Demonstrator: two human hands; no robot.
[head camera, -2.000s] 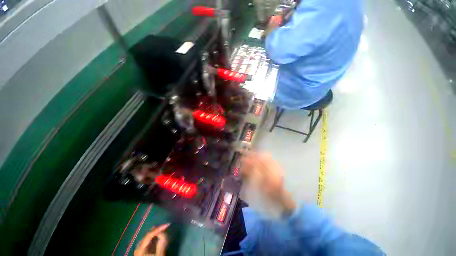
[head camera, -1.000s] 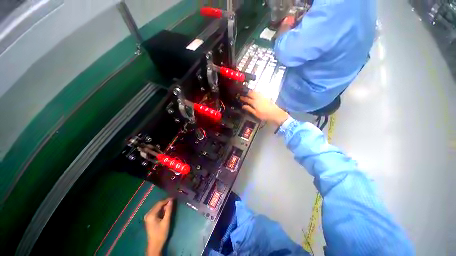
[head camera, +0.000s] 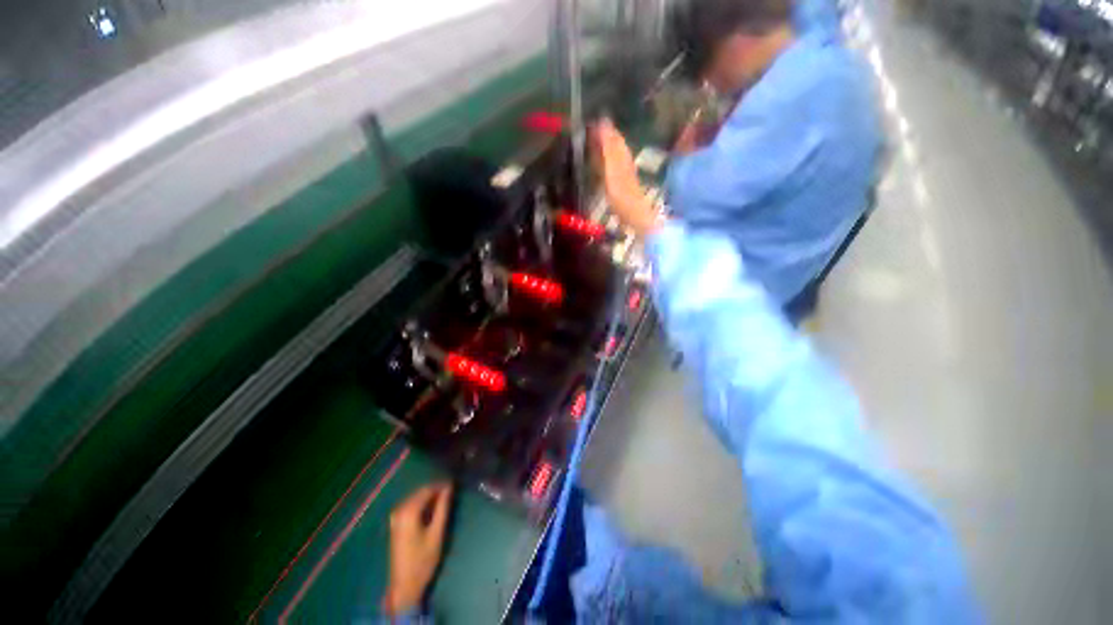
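Note:
The row of black test fixtures (head camera: 458, 421) stands on the bench, slightly blurred. Red clamp handles show on it, including a near one (head camera: 476, 371), a middle one (head camera: 537, 287), one beyond (head camera: 581, 226) and the farthest (head camera: 543, 122). Red digital displays (head camera: 542, 479) line its right edge. My right hand (head camera: 625, 181) is raised at the far end, right of the farthest handle, fingers extended, with no object visible in it. My left hand (head camera: 419, 537) rests low by the near end of the fixtures, fingers curled; whether it holds something cannot be told.
A person in a blue smock (head camera: 781, 171) sits beyond my right arm. The green conveyor belt (head camera: 244, 488) runs along the left, with a metal rail (head camera: 262, 366) beside it. A black box (head camera: 454, 202) stands behind the fixtures. The grey floor (head camera: 903, 366) is at right.
My right hand has moved from the fixture's right side to its far end and up. The near clamp handle was lowest at left before and now shows higher, as the view has shifted. My left hand stays near the bench edge.

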